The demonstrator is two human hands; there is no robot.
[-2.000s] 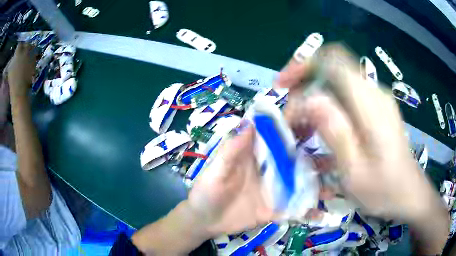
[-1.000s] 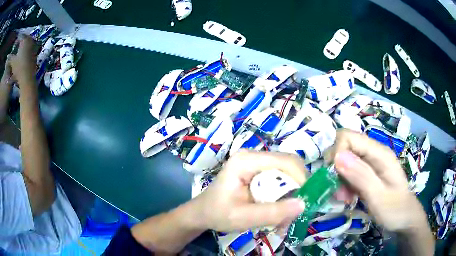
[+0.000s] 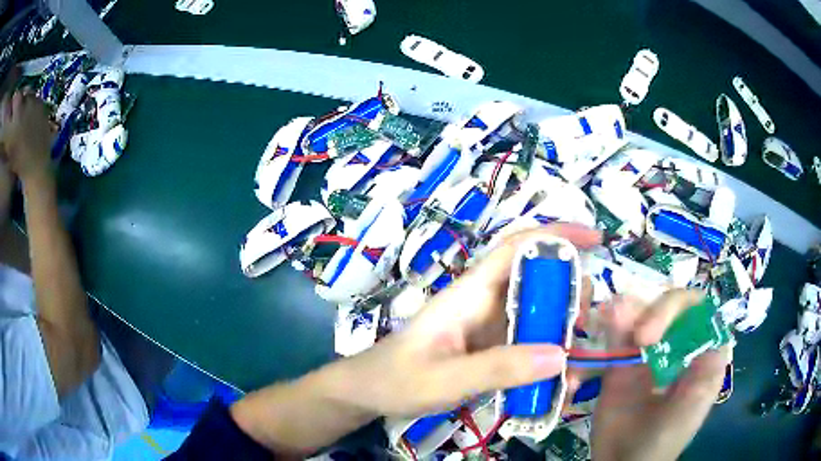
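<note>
My left hand (image 3: 450, 347) holds a white housing shell (image 3: 513, 302) upright with its open side towards me. The blue battery cell (image 3: 545, 311) lies inside the shell, and my left thumb presses across it. My right hand (image 3: 662, 405) holds a green circuit board (image 3: 689, 342) by its edges, to the right of the shell. Red and dark lead wires (image 3: 608, 357) run from the shell's right side to the board. The board is outside the shell. Some of my right fingers are hidden behind the board.
A heap of white units (image 3: 365, 248) with blue cells, boards and red wires lies around my hands on the green worktop (image 3: 171, 243). A pale rail (image 3: 315, 79) separates it from the belt (image 3: 531, 36), which carries cover plates (image 3: 441, 58) and shells. Another person's arm (image 3: 49, 252) is at left.
The held shell has turned so its open side and blue cell face me. My right hand has moved right and down with the board, and the wires now stretch between them. Belt parts have moved right.
</note>
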